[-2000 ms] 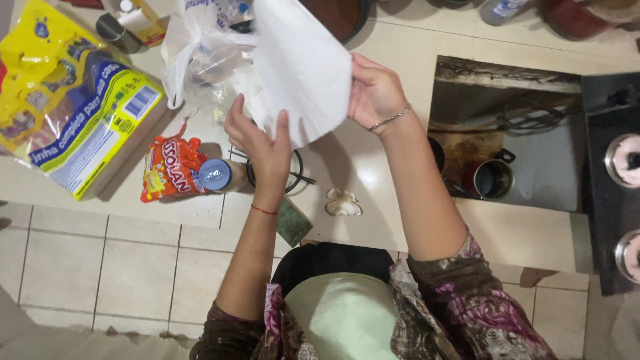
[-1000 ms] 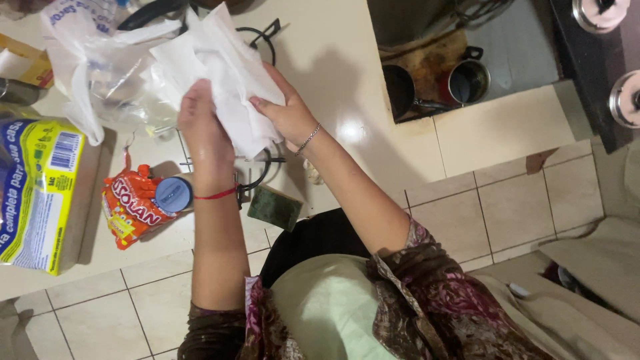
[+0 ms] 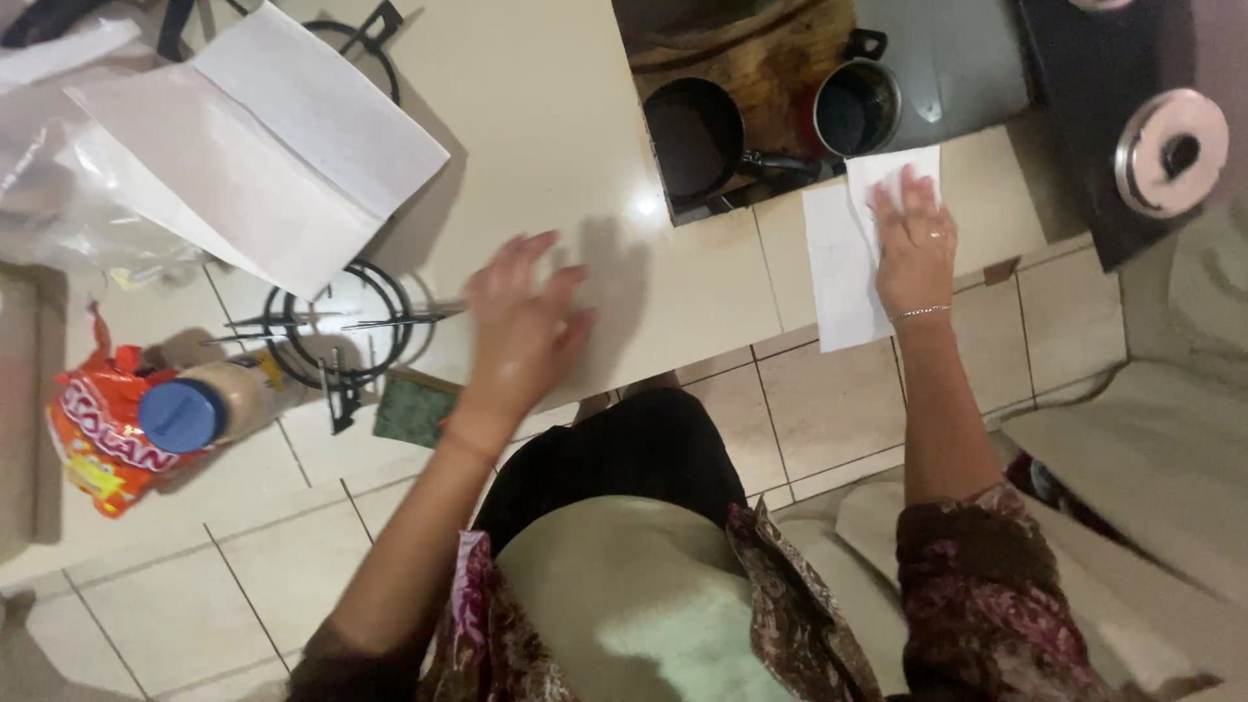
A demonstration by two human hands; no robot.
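My right hand (image 3: 915, 239) presses flat on a white paper towel (image 3: 840, 283) at the counter's front edge, just below the sink opening; part of the towel hangs over the edge. My left hand (image 3: 526, 317) hovers over the counter (image 3: 546, 146) with fingers spread, holding nothing, slightly blurred. Left of it, folded white paper towels (image 3: 283, 146) lie partly over a clear plastic bag (image 3: 107, 195) and a burner grate. A black wire burner grate (image 3: 336, 322) rests below them, with a green scouring pad (image 3: 417, 408) close to my left wrist.
An orange packet (image 3: 112, 429) and a blue-lidded jar (image 3: 183, 414) lie at the left. In the recessed sink area are a black frying pan (image 3: 692, 138) and a metal pot (image 3: 856, 107). A black stovetop with a burner (image 3: 1170, 153) stands at the far right.
Both hands held the white paper towels before. Now most towels lie on the left, my left hand is off them, and my right hand has moved right onto one towel. The view has shifted.
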